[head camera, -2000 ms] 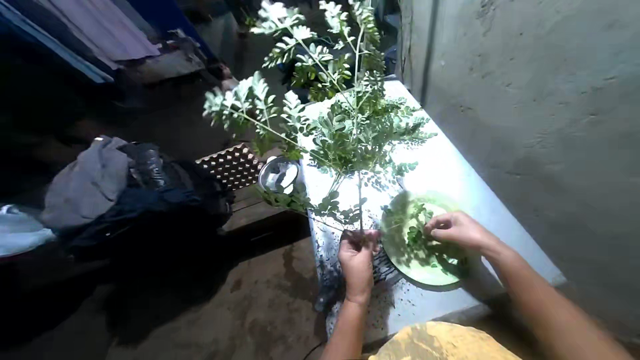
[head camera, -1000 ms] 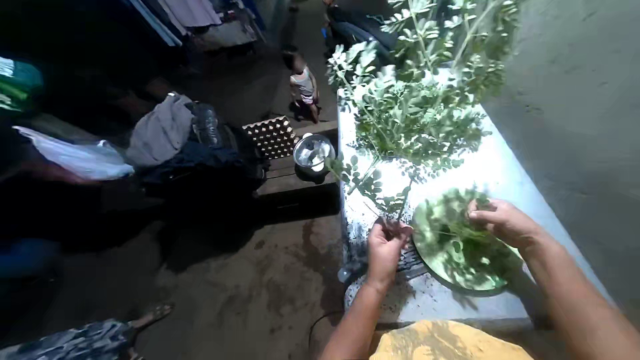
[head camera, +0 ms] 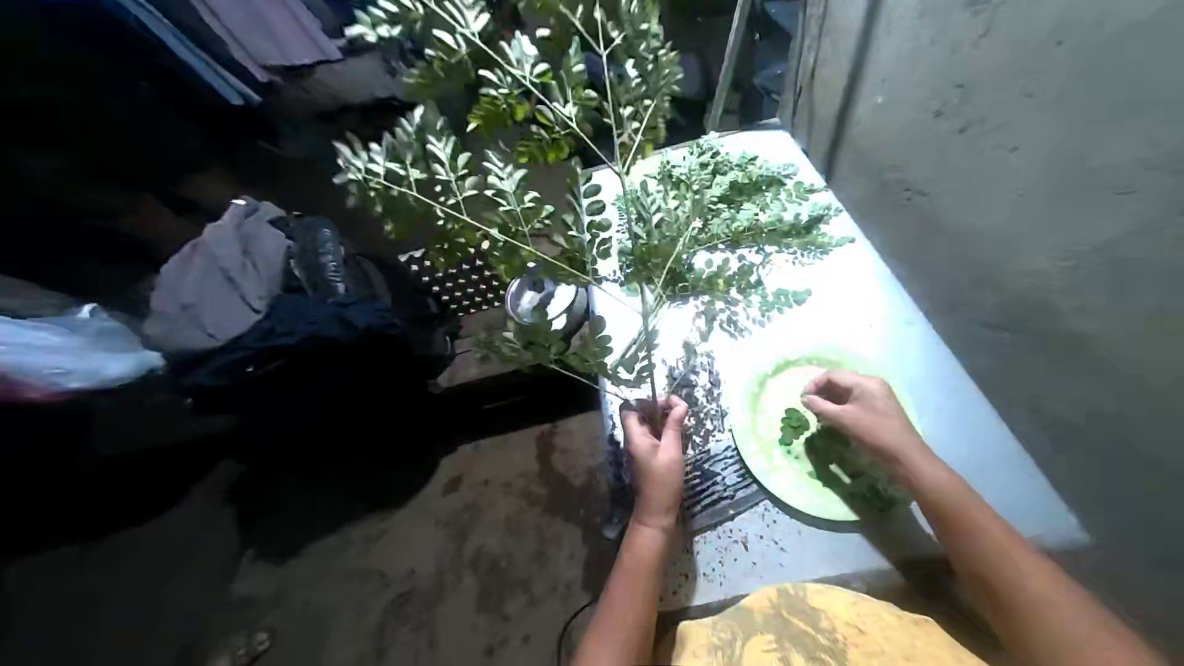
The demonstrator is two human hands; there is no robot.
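My left hand grips the lower stem of a leafy branch with small rounded leaflets, which rises and spreads over the table and beyond its left edge. My right hand is over a round green plate, thumb and fingertips pinched together beside a small green leaf sprig. Whether the sprig is held or hanging free is unclear. More loose leaves lie on the plate in the hand's shadow. Further back on the table, a heap of leafy sprigs partly overlaps the branch in view.
The white tabletop runs along a grey wall. A dark ridged patch lies beside the plate. Left of the table are a metal bowl, a perforated surface, piled cloth and a plastic bag.
The branch in my left hand now leans left, with its twigs spread past the table's edge. The view has swung; the small person seen beyond the bowl one second ago is out of sight.
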